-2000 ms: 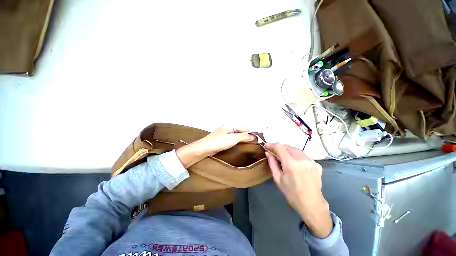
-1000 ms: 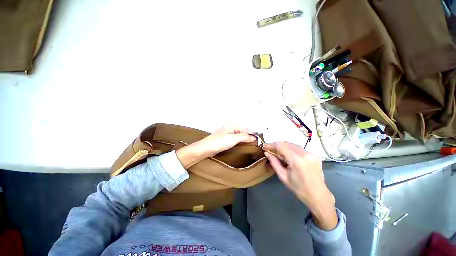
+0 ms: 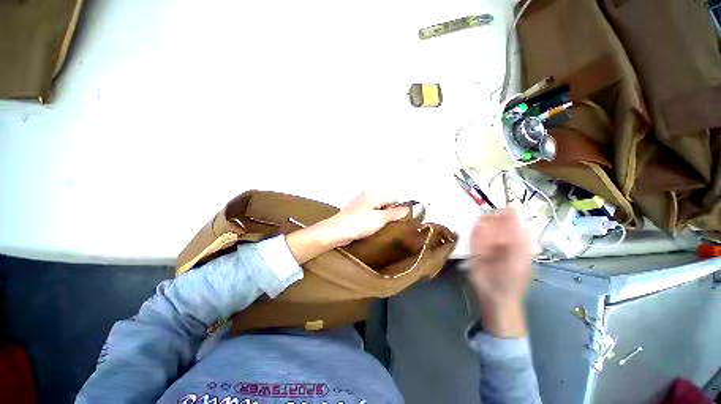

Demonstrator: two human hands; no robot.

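Observation:
A tan-brown handbag point(image 3: 348, 276) lies on its side across my lap and the table's front edge, its mouth open to the right. My left hand point(image 3: 375, 217) grips the bag's upper rim near the corner of the mouth. A small metal ring or fitting point(image 3: 417, 210) shows at its fingertips. My right hand point(image 3: 502, 245) is off the bag, to the right of its corner, and blurred. Its fingers look bent; whether they hold anything cannot be told. Red-and-black snips point(image 3: 474, 192) lie on the table just beyond it.
A cream tool cup point(image 3: 482, 146) holds pens and metal tools. Cables and a white adapter point(image 3: 591, 225) lie behind my right hand. Brown bags point(image 3: 672, 71) are piled at right, another point(image 3: 35, 47) at far left. A yellow block point(image 3: 427, 95) and slim cutter point(image 3: 456, 27) lie beyond. A grey cabinet point(image 3: 545, 331) stands at right.
My right hand has let go of the bag's corner and moved right, away from it. The bag's mouth has opened wider at the right end. My left hand has stayed on the rim.

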